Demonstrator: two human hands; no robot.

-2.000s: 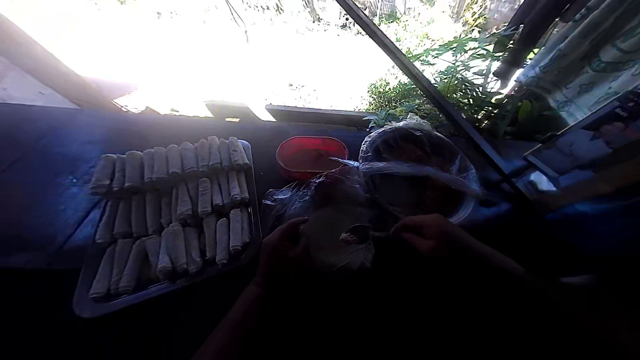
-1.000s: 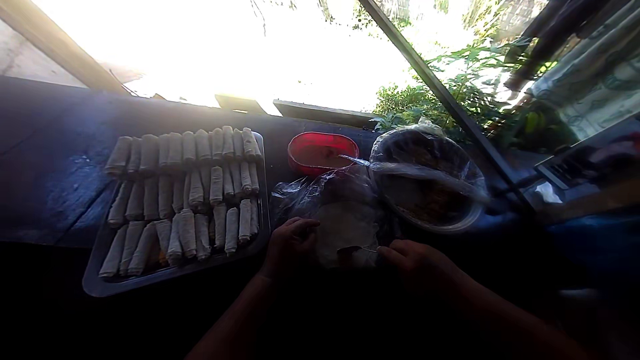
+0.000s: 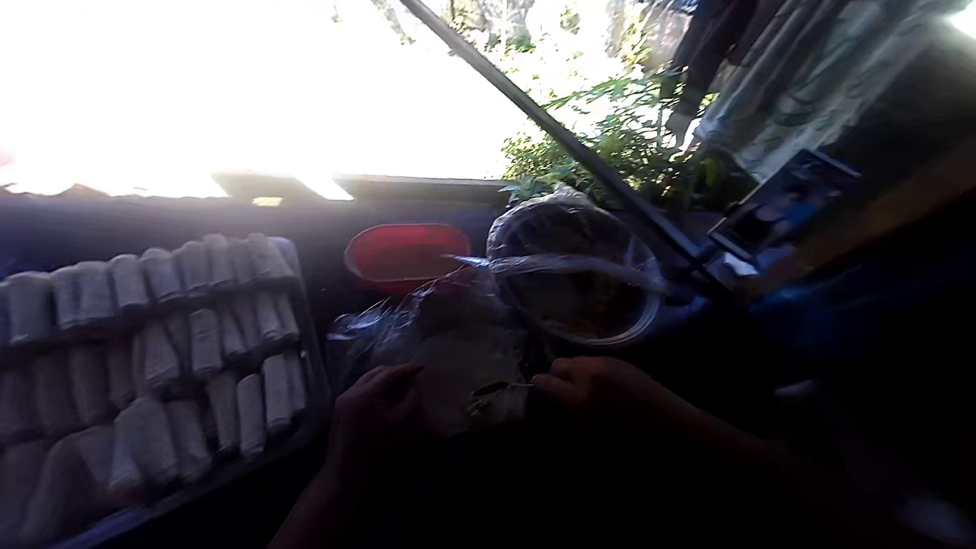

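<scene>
A pale, thin wrapper sheet [image 3: 465, 362] lies in front of me on clear plastic film [image 3: 366, 328]. My left hand [image 3: 377, 396] is at the sheet's left edge; whether its fingers pinch the sheet is too dark to tell. My right hand [image 3: 583, 381] grips the thin handle of a spoon [image 3: 492, 389], whose bowl is over the lower part of the sheet, beside a little filling [image 3: 476, 408]. Behind the right hand stands a round bowl [image 3: 648, 320] of dark filling, partly under clear plastic. At the left, rolled wrappers [image 3: 206, 343] lie in rows on a tray [image 3: 309, 358].
A red oval container [image 3: 408, 229] stands behind the plastic film, left of the bowl. A slanting bar [image 3: 549, 126] crosses the bright opening beyond the table. Leafy plants [image 3: 610, 152], hanging cloth [image 3: 801, 84] and a framed picture [image 3: 785, 206] are at the right.
The spoon, seen over the sheet two seconds ago, is again over its lower part. The view has shifted, and the tray now reaches past the left edge.
</scene>
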